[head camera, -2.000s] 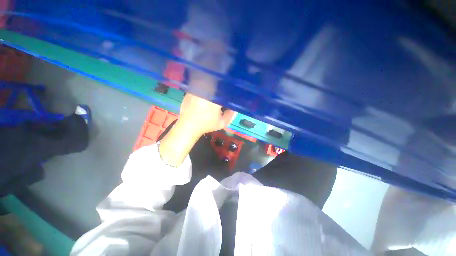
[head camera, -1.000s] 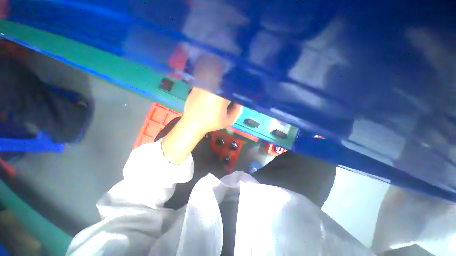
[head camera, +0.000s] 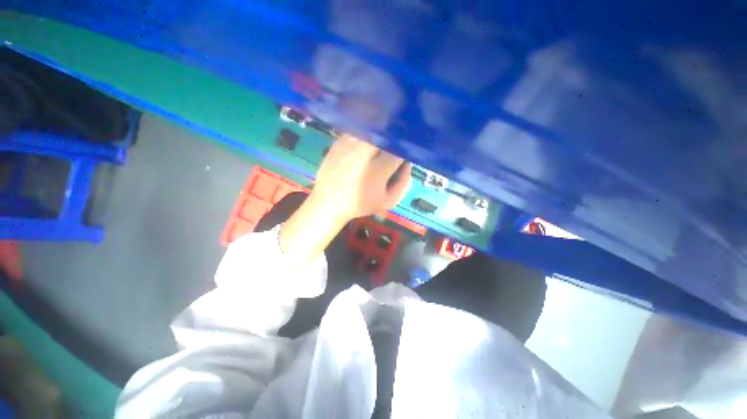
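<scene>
My left hand (head camera: 364, 176), bare with a white sleeve, reaches over the green shelf (head camera: 196, 106) under the blue panel. Its fingers are curled, and the panel's edge partly covers them. A small dark spot shows at the fingertips; I cannot tell whether it is a held watch or a gap. Flat dark pieces, like charging docks, lie on the shelf: one (head camera: 287, 138) left of the hand, and two to its right (head camera: 423, 205) (head camera: 468, 224). Pale cable-like parts (head camera: 438, 180) show behind them. My right hand is not visible.
The glossy blue rack panel (head camera: 524, 106) fills the top. Below the shelf are an orange-red tray (head camera: 260, 200) and another tray (head camera: 360, 252) holding round dark items. A blue stool (head camera: 78, 188) stands at left on the grey floor (head camera: 168, 270). White cloth (head camera: 688, 360) shows at lower right.
My left hand has shifted slightly right and up in view. More of the shelf and its pale cable-like parts show. The dark-trousered leg at left has moved, and the blue stool shows more.
</scene>
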